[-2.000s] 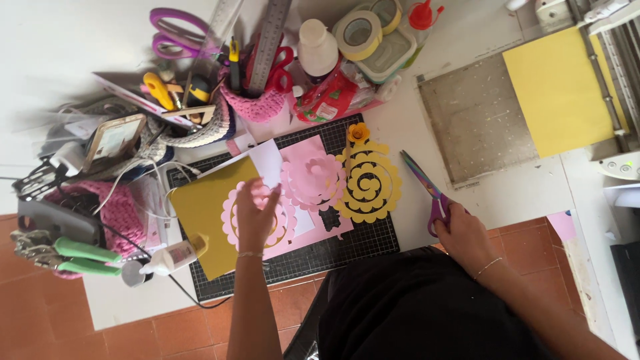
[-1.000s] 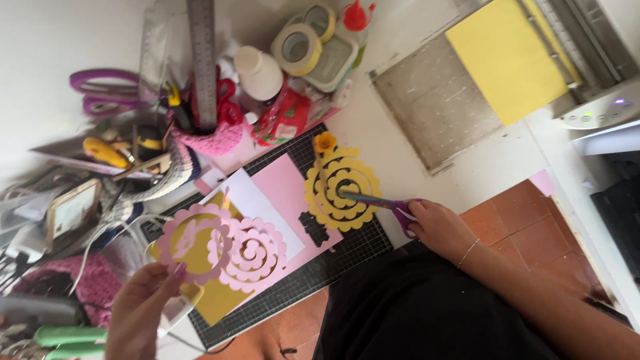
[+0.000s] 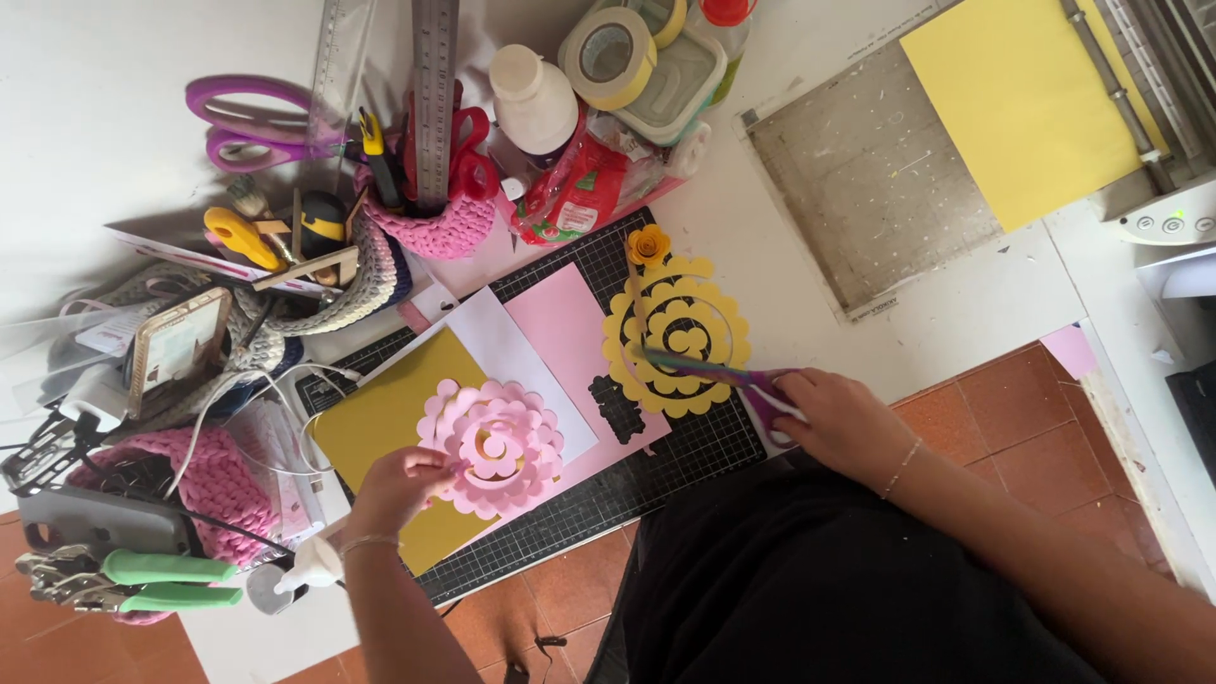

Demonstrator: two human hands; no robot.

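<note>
My left hand (image 3: pixel 404 480) pinches the edge of a pink scalloped paper spiral (image 3: pixel 499 442), which lies over gold cardstock (image 3: pixel 380 413). In my right hand (image 3: pixel 836 413) are purple-handled scissors (image 3: pixel 760 399), their blades over a yellow scalloped paper spiral (image 3: pixel 727 318). A small orange rolled paper flower (image 3: pixel 649 245) sits at the top of the yellow spiral. White paper (image 3: pixel 532 361) and a pink sheet (image 3: pixel 560 309) with a dark cut-out lie between the two spirals, on a black gridded cutting mat (image 3: pixel 608 499).
Behind the mat stand a pink crocheted holder (image 3: pixel 437 226) with rulers, a white bottle (image 3: pixel 537 104) and tape rolls (image 3: pixel 608 62). A leaning phone (image 3: pixel 176 351) and green-handled pliers (image 3: pixel 171 579) are at left. A cutting machine (image 3: pixel 1173 223) holding yellow paper (image 3: pixel 1021 104) stands at right.
My left hand has brought the pink scalloped piece from the left back over the gold cardstock. The scissors, beside the yellow spiral two seconds ago, are now over it.
</note>
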